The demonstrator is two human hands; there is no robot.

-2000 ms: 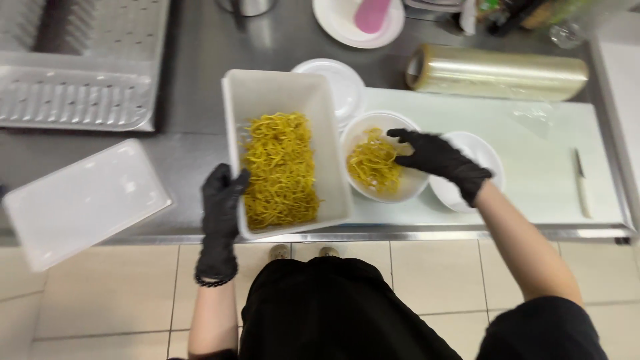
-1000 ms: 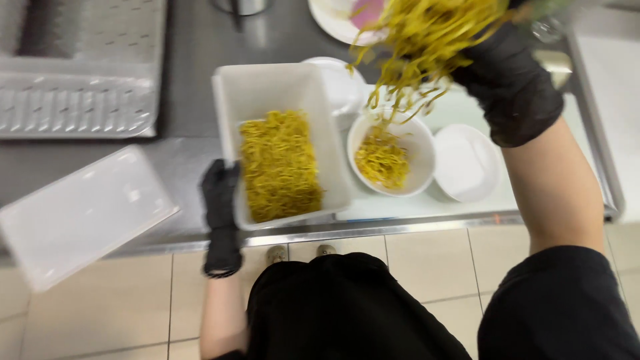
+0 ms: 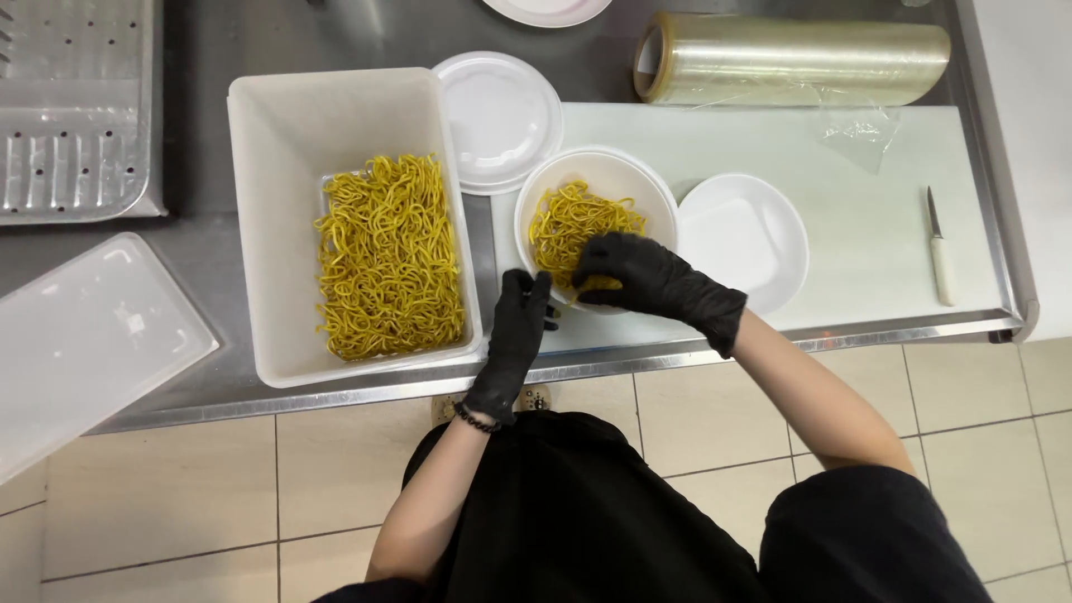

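My right hand (image 3: 641, 280), in a black glove, reaches into a round white bowl (image 3: 662, 201) of yellow noodles (image 3: 578, 218), its curled fingers touching the noodles near the front rim. Whether it grips any is hidden. My left hand (image 3: 519, 331), also gloved, is at the bowl's lower left rim; its fingertips are close together there, and its hold cannot be told. Left of the bowl stands a deep white plastic tub (image 3: 276, 151) with more yellow noodles (image 3: 389, 260) in it.
Two round white lids or plates (image 3: 498, 121) (image 3: 741, 243) flank the bowl. On the white cutting board (image 3: 888, 251) lies a small knife (image 3: 940, 251). A cling film roll (image 3: 796, 59) lies behind. At left are a translucent lid (image 3: 100, 343) and a perforated metal tray (image 3: 75, 109).
My right hand has come down from above the bowl, where it held a clump of noodles, into the bowl. My left hand has left the tub's edge for the bowl's rim.
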